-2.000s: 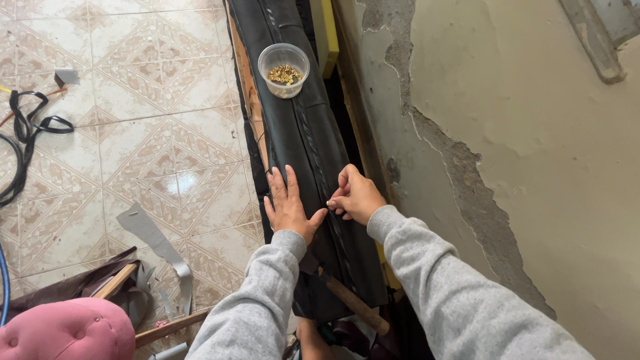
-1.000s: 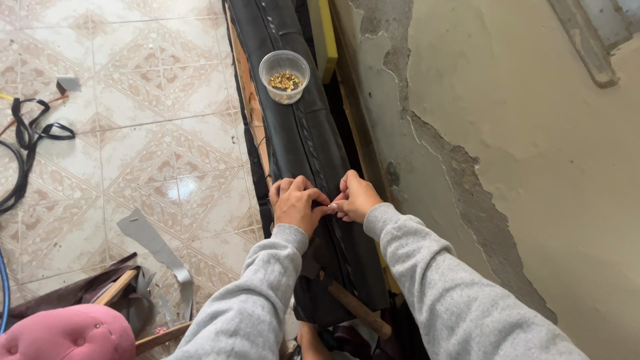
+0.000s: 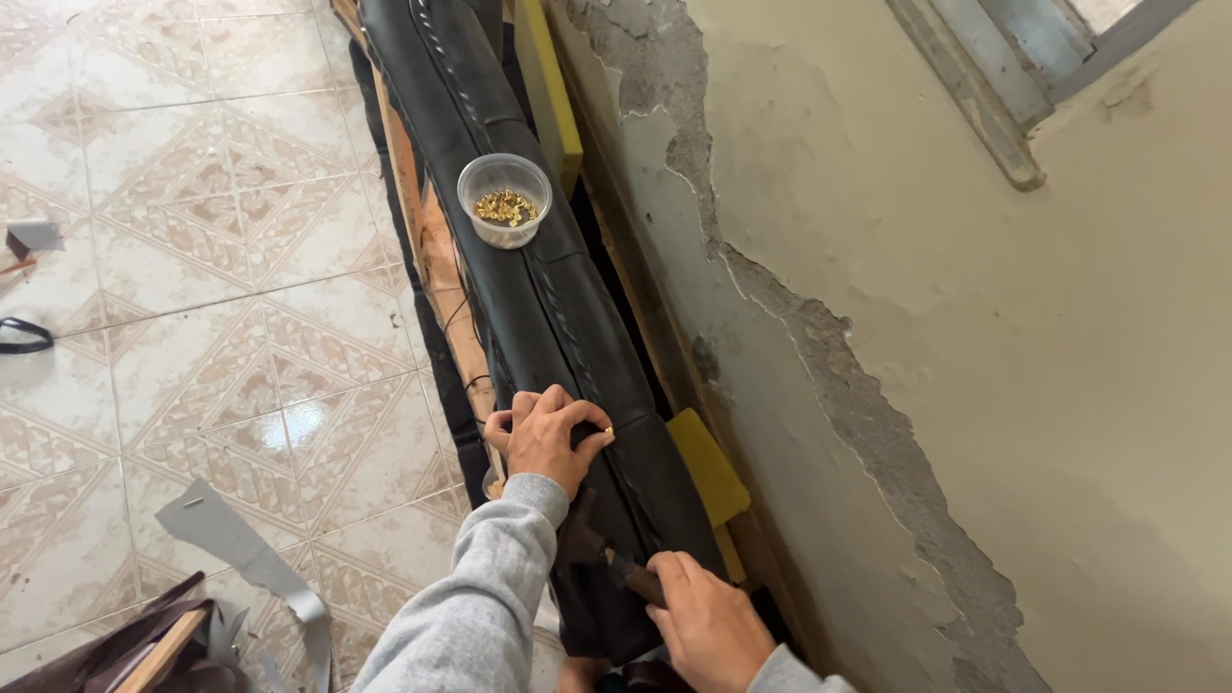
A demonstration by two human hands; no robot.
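My left hand (image 3: 553, 438) pinches a small gold upholstery tack (image 3: 609, 431) between thumb and index finger, over the seam of a long black upholstered piece (image 3: 539, 318). Lower right, my right hand (image 3: 707, 611) is closed around the wooden handle of a tool (image 3: 640, 580), which looks like a hammer; its dark head is hard to make out against the black cover. A clear plastic cup (image 3: 504, 202) stands on the upholstery above my left hand, with several gold tacks (image 3: 506, 208) inside.
A cracked plaster wall (image 3: 866, 289) runs close along the right side. Yellow foam pieces (image 3: 709, 467) stick out between upholstery and wall. Bare wooden framing (image 3: 438, 250) shows on the left. Grey fabric scraps (image 3: 241, 544) and a black strap (image 3: 24, 335) lie on the tiled floor.
My right hand has moved down from beside my left hand and taken hold of the tool's handle, which lay on the upholstery before. The view has shifted.
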